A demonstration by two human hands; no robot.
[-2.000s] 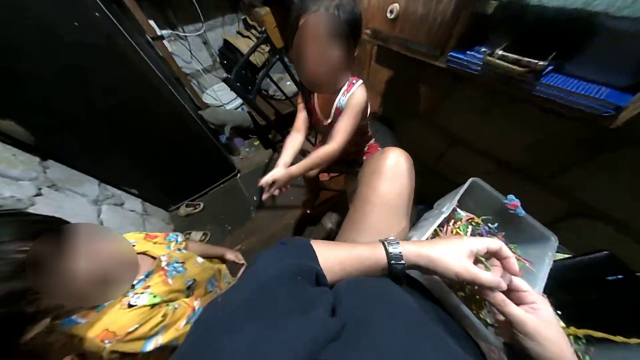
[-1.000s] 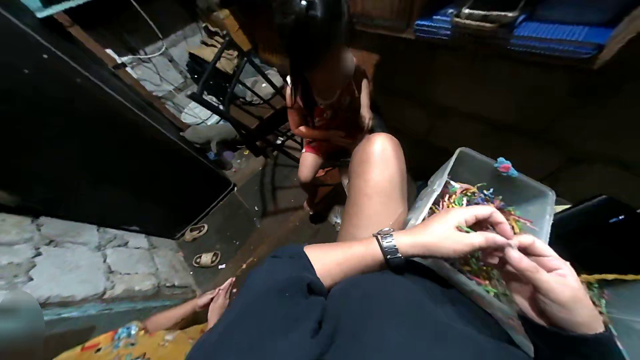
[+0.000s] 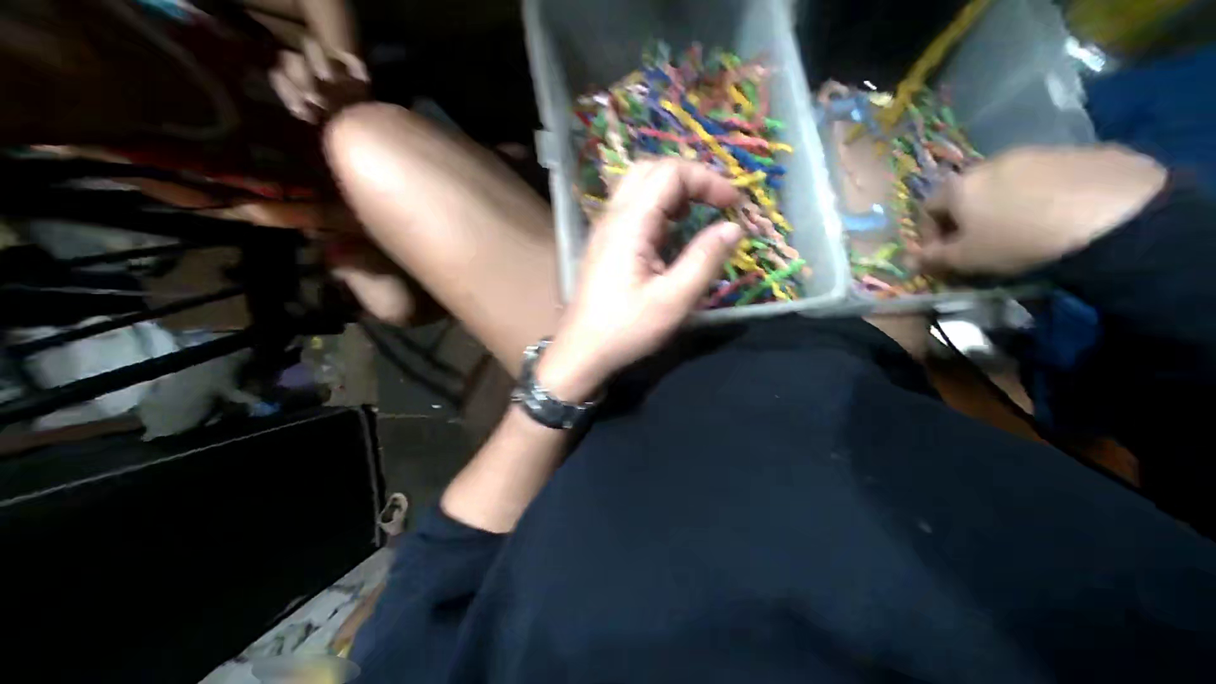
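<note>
My left hand, with a metal-band wristwatch on the wrist, is over the near left part of a translucent plastic bin. Its thumb and fingers are curved apart, with nothing visible between them. Under it lies a heap of short, twisted, many-coloured cords. My right hand reaches down into a second translucent bin to the right, beside more coloured cord pieces. Blur hides its fingertips, so whether it holds a piece cannot be told.
Both bins stand against my dark shirt, the left one beside my bare knee. At the upper left is another person's hand. A black metal rack stands left, above a large black panel. A sandal lies on the floor.
My hands were close together over the bin with fingertips meeting; now they are apart, the right one down in the second bin. The view has swung strongly to the right and down.
</note>
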